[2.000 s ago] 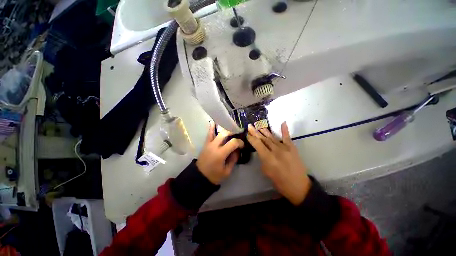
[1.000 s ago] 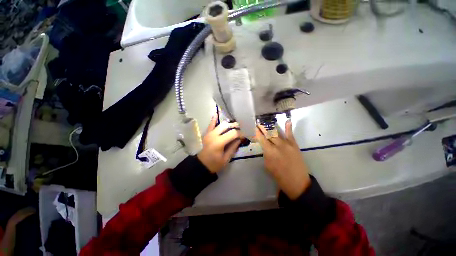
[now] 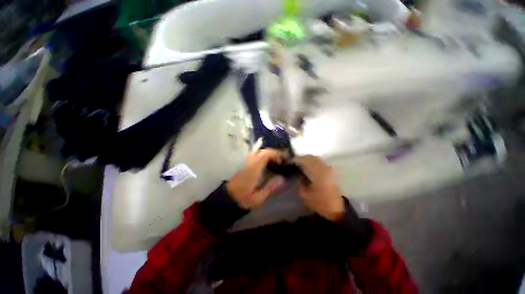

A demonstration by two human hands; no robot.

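Note:
The view is blurred. A black fabric piece (image 3: pixel 280 167) is held between my two hands, in front of the needle area of the white sewing machine (image 3: pixel 368 74). More black fabric (image 3: pixel 251 103) runs from it back along the left of the machine head. My left hand (image 3: pixel 255 179) grips the piece from the left, with fingers and thumb closed on it. My right hand (image 3: pixel 321 186) holds its right side. The fingertips and the needle are too blurred to tell details.
A long black garment pile (image 3: pixel 167 118) lies left of the machine, with a white tag (image 3: pixel 181 174) near it. A dark stick (image 3: pixel 382 122) and a purple handle (image 3: pixel 399 153) lie right. A green object (image 3: pixel 286 30) stands behind. A white bin (image 3: pixel 63 252) is at lower left.
My hands have come a little towards me from the needle area and now hold the black piece between them. A black strip now shows behind it. The view has shifted and blurred.

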